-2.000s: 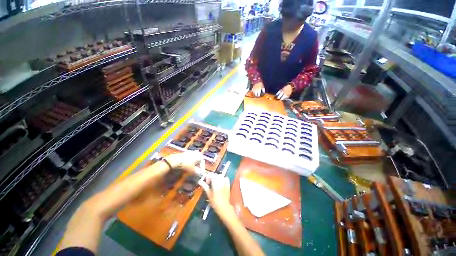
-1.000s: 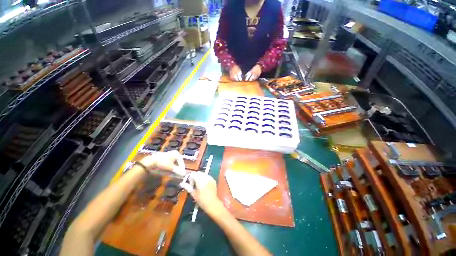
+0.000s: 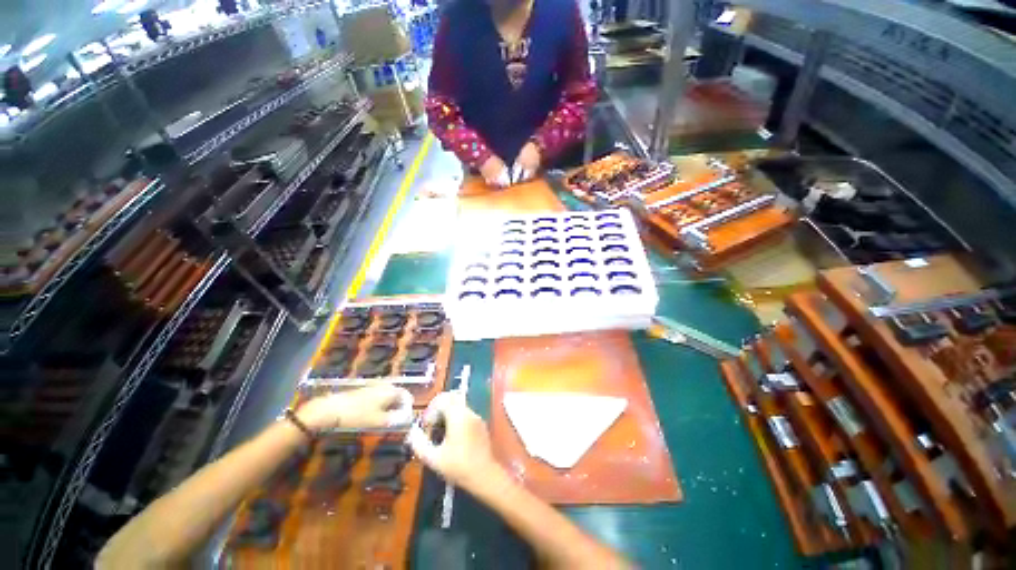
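Note:
My left hand [image 3: 354, 409], with white fingertip covers, is over the back edge of the near orange fixture board [image 3: 323, 534]; whether it grips anything is unclear. My right hand [image 3: 457, 443] is just right of it, fingers curled around a small dark part [image 3: 436, 428]. The near board carries dark curved parts [image 3: 386, 463]; my arms cover some of it. Behind it lies a second fixture board [image 3: 314, 389] with dark parts in two rows. A thin silver bar [image 3: 448, 507] lies on the green mat, partly behind my right hand.
A white tray [image 3: 546, 323] with rows of dark crescent parts stands ahead. An orange pad [image 3: 635, 473] bears a white sheet [image 3: 565, 423]. Fixtures stand upright at right [image 3: 780, 423]; others lie flat behind them [image 3: 724, 228]. A person [image 3: 513, 100] works opposite. Wire racks line the left.
The view has shifted, showing more of the near fixture's dark parts. My hands stay close together over its back edge; a dark part now shows in my right fingers.

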